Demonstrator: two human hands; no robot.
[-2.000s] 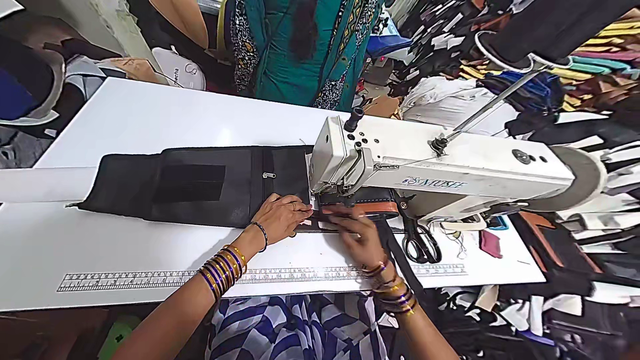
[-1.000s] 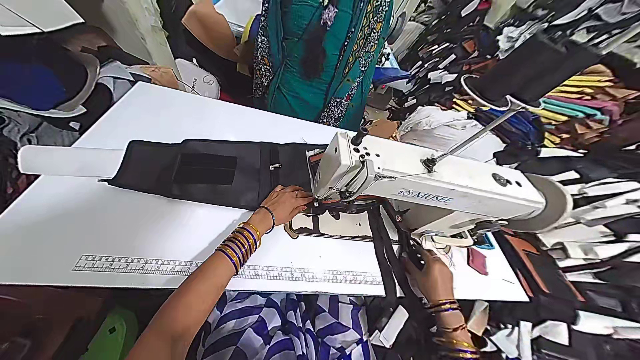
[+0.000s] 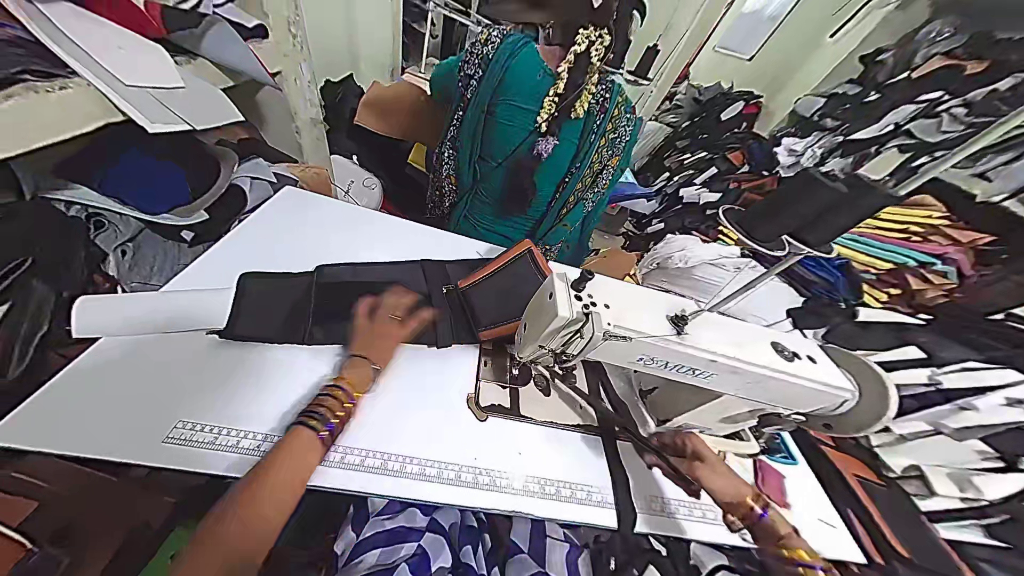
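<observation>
My left hand (image 3: pixel 390 320), blurred, is over the long black fabric piece (image 3: pixel 272 308), its fingers apart and nothing seen in them; contact is unclear. At that piece's right end, a black panel with brown edging (image 3: pixel 508 292) slants up beside the head of the white sewing machine (image 3: pixel 704 360). Below the machine arm, my right hand (image 3: pixel 688 460) curls around a dark, narrow item that blur leaves unclear. Black straps (image 3: pixel 614 456) run from near the needle area down over the table's front edge, close to this hand. The machine's bed plate (image 3: pixel 536 408) is partly uncovered.
A printed ruler scale (image 3: pixel 384 464) runs along the front of the white table (image 3: pixel 144 384). A white roll (image 3: pixel 152 312) lies at left. Beyond the table is a person in green (image 3: pixel 520 160). Thread cones (image 3: pixel 800 212) stand above the machine, with material piles at right.
My left hand has left the machine's needle area and moved left along the black piece. The brown-edged panel now shows beside the machine head. My right hand has moved from the needle area to the right.
</observation>
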